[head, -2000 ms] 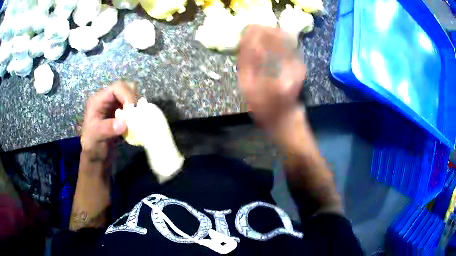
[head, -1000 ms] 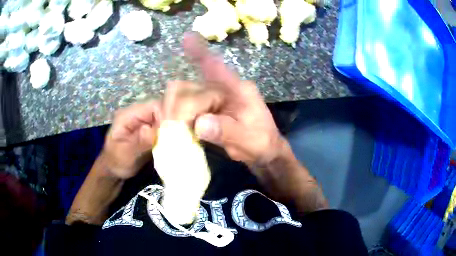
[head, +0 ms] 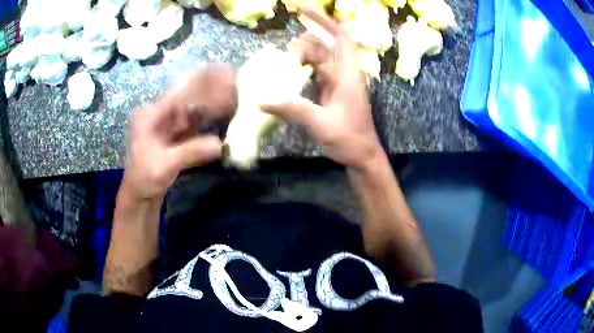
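Observation:
A pale yellow, lumpy soft toy piece (head: 264,91) is held up over the front part of the table, between my two hands. My right hand (head: 339,107) grips it from the right, with the thumb across its front. My left hand (head: 172,133) is at its left, blurred, with the thumb tip close to the piece's lower end; whether it touches is unclear. More yellow pieces (head: 417,49) lie at the back of the speckled grey table (head: 195,84), partly behind my right fingers.
White lumps (head: 98,39) lie at the back left, with one single lump nearer. A blue tray (head: 479,84) stands at the right edge. Stacked blue trays (head: 547,240) are below it. A dark red sleeve (head: 32,266) shows at the lower left.
The yellow piece has moved up from in front of my shirt to over the table. My right hand now grips it, and my hands are farther apart.

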